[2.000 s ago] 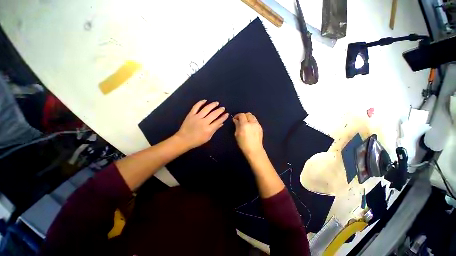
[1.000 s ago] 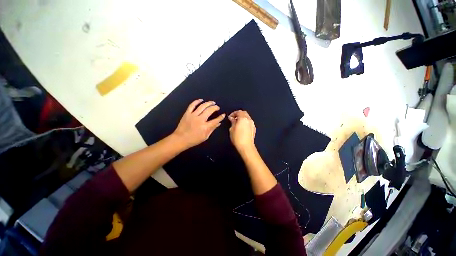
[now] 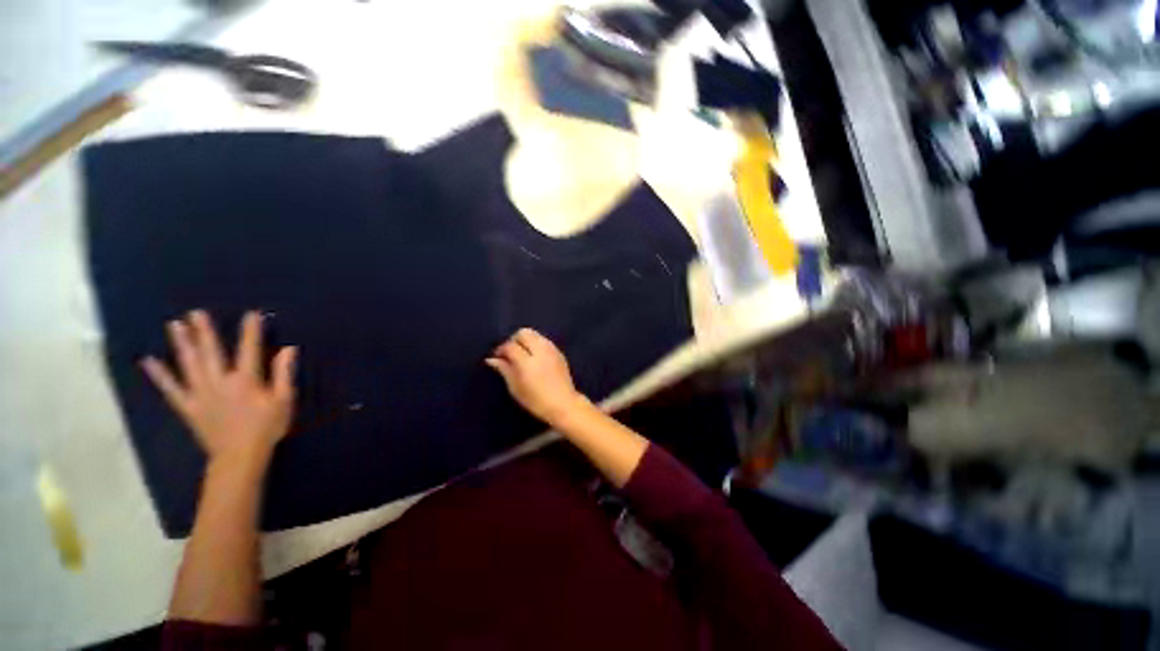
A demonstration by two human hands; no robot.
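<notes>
The dark navy garment panel (image 3: 344, 242) lies flat on the pale table, with a curved cut-out at its upper right edge. Faint white marks show on its right part and a short one near its middle. My left hand (image 3: 232, 397) lies palm down on the left part of the panel, fingers spread, holding nothing. My right hand (image 3: 534, 374) is over the panel's lower right, below the cut-out, with thumb and fingers drawn together. The picture is blurred, and I cannot tell whether something small is between the fingertips.
Shears (image 3: 270, 82) and a wooden ruler (image 3: 64, 143) lie beyond the panel at upper left. The iron (image 3: 611, 46) is at the top, by a blue-grey cloth (image 3: 575, 89). A yellow curved piece (image 3: 763, 210) and grey mesh sheet (image 3: 730, 248) are at the right edge; a yellow slip (image 3: 59, 516) is lower left.
The view has turned to the right. My hands, close together before, are now well apart: the left with fingers spread on the panel's left part, the right farther right, nearer the marks.
</notes>
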